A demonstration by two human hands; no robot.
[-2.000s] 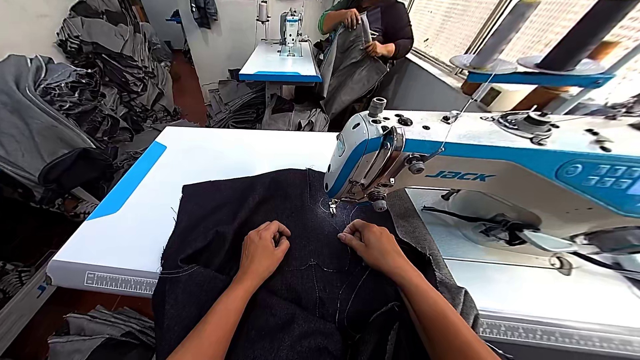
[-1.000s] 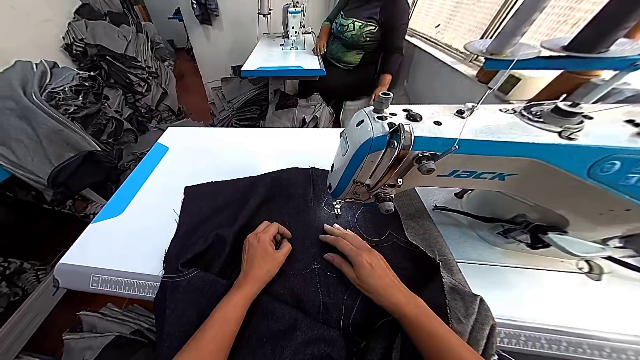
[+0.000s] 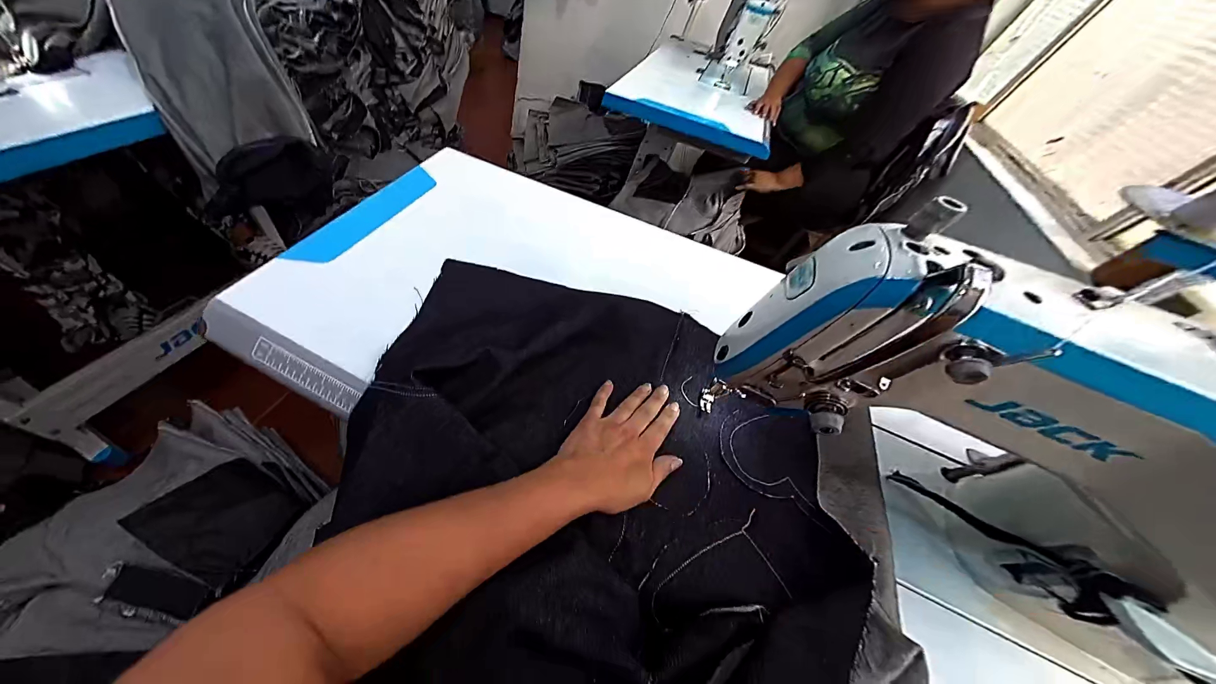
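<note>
My left hand (image 3: 622, 448) lies flat, fingers spread, on a dark denim piece (image 3: 532, 332) just left of the presser foot (image 3: 709, 397) of a Jack sewing machine (image 3: 893, 313). The denim spreads over the white table and hangs toward me, with light curved stitching lines on its right part. Grey fabric (image 3: 848, 475) shows beneath its right edge. My right hand is not in view.
A person (image 3: 855, 95) sits at another sewing machine table (image 3: 689, 104) ahead. Piles of grey denim (image 3: 579, 142) lie on the floor beyond the white table (image 3: 475, 209), and more cut pieces (image 3: 199, 522) lie at lower left. Another table edge (image 3: 85, 138) is at upper left.
My right hand, on the denim by the presser foot before, has left the view. The fingers of my left hand, bent before, are now spread flat nearer the foot. The view has turned and tilted.
</note>
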